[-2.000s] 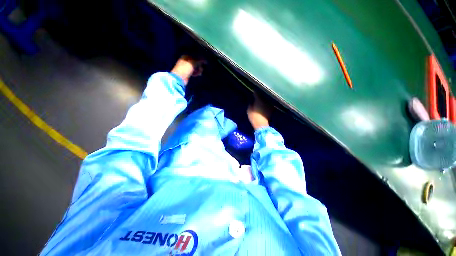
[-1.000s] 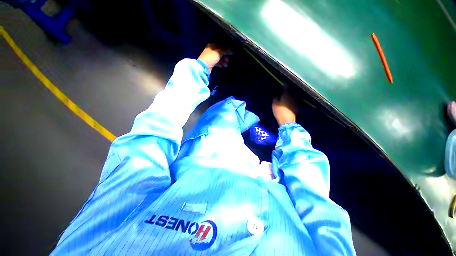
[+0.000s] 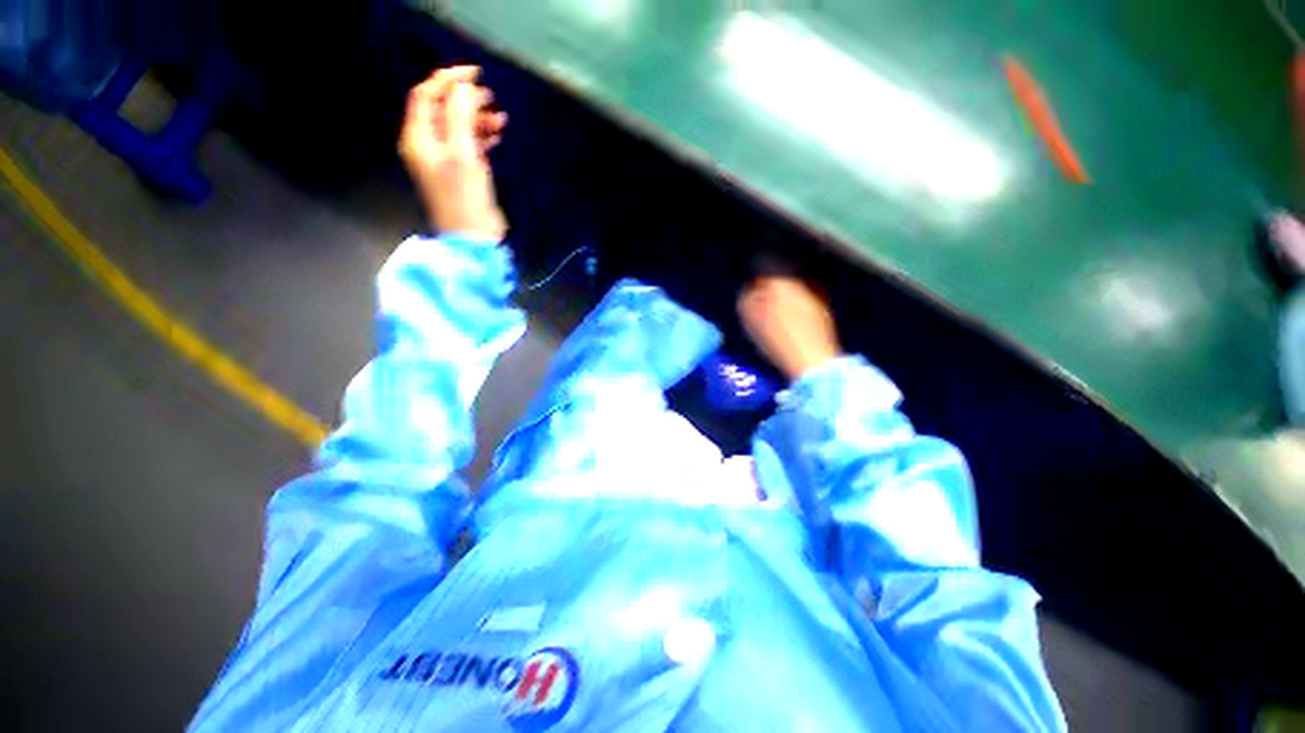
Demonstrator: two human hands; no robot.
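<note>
My left hand (image 3: 452,151) is raised at the upper left, beside the bench edge, with loosely bent fingers and nothing visible in it. A thin pale blue cord (image 3: 561,268) hangs near my left wrist. My right hand (image 3: 790,321) is near the bench edge over the dark area. It is blurred, its fingertips are lost in shadow, and I cannot tell whether it holds anything. An orange spudger (image 3: 1046,120) lies on the green bench top (image 3: 916,229), away from both hands.
A blue stool (image 3: 150,122) stands at the upper left on the grey floor (image 3: 129,473), which has a yellow line (image 3: 172,332). At the right edge, a pinkish object (image 3: 1288,241) and a pale blue fan (image 3: 1294,358) are cut off. Below the bench edge it is dark.
My left hand has moved left and up, out from the dark bench edge into the light. My right hand has drawn back slightly from the edge. The spudger stays lying on the bench.
</note>
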